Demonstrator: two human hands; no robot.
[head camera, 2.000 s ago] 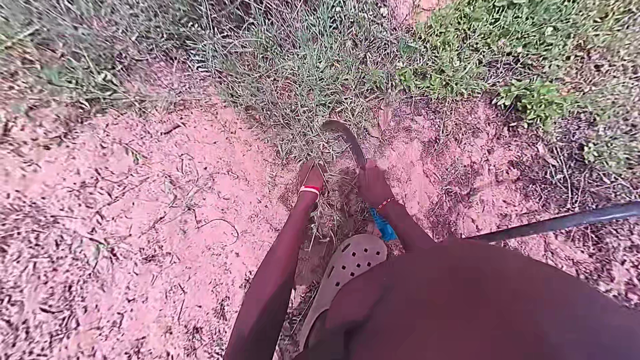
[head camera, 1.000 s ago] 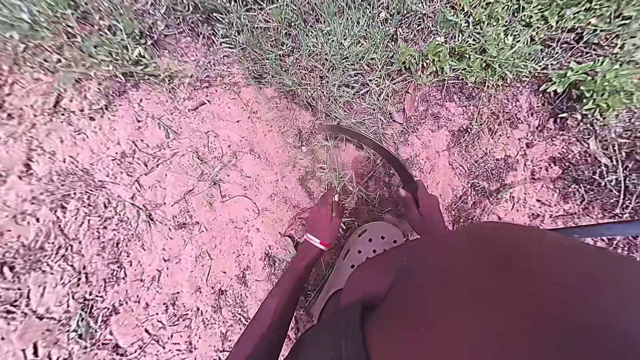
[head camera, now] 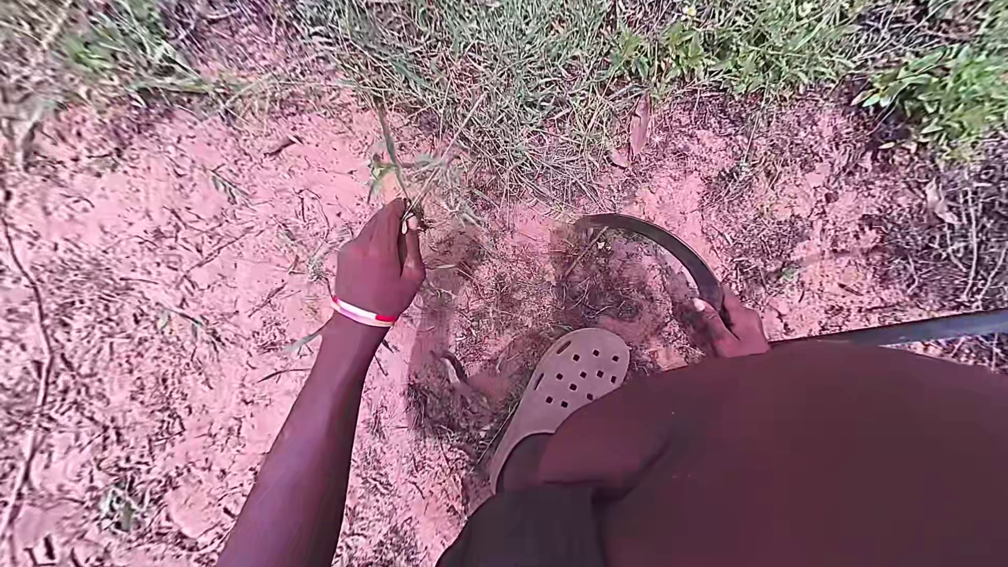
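Observation:
My left hand (head camera: 382,260), with a red and white band at its wrist, is closed on a small bunch of pulled grass and weeds (head camera: 402,169) above the bare soil. Farther right, my right hand (head camera: 732,327) grips a sickle near the base of its blade. The sickle's curved metal blade (head camera: 665,242) arcs up and to the left over the ground, its tip close to dry grass. My fingers and body hide the sickle's handle.
Below the hands is a perforated clog (head camera: 583,370) on my foot. Green grass (head camera: 520,87) grows along the top, with leafy plants (head camera: 945,90) at upper right. A dark pole (head camera: 906,329) lies at right. Reddish soil (head camera: 197,260) bears scattered dry stems.
My left hand has moved up and left, away from the sickle, with the weeds in it. My right hand and the sickle have moved to the right since the earliest frame.

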